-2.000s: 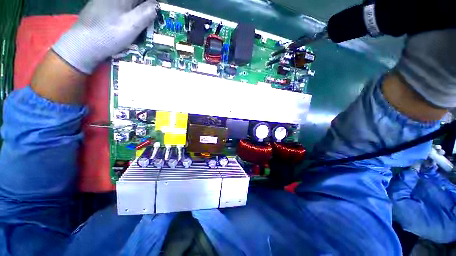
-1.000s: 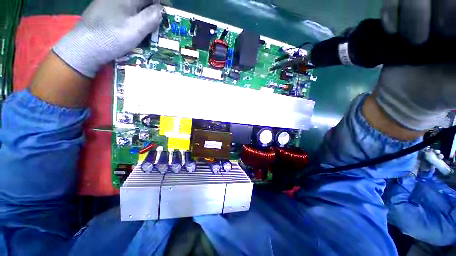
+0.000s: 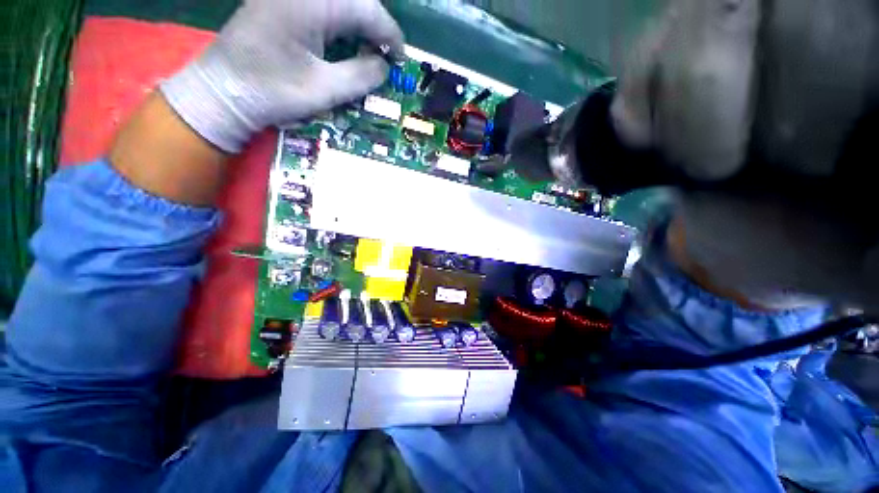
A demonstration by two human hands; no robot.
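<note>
The green power supply board (image 3: pixel 405 154) lies in front of me, tilted slightly, with a long heatsink (image 3: pixel 463 207) across its middle and a finned heatsink (image 3: pixel 397 390) along its near edge. My left hand (image 3: pixel 289 72), in a white-grey glove, pinches at the board's far left corner; what is between the fingertips is hidden. My right hand (image 3: pixel 704 96), gloved and blurred, is wrapped around the black electric screwdriver (image 3: pixel 617 144), held close to the camera over the board's right part. The screwdriver's bit tip cannot be made out.
A red foam pad (image 3: pixel 125 96) lies under and left of the board. Green strands (image 3: pixel 39 144) run along the left bench edge. The black screwdriver cord (image 3: pixel 752 351) crosses my right sleeve. Part of a blue sleeve (image 3: pixel 829 424) shows at the lower right.
The board and my left hand appear shifted right and slightly down. The screwdriver and my right hand have moved left and now look larger and nearer the camera.
</note>
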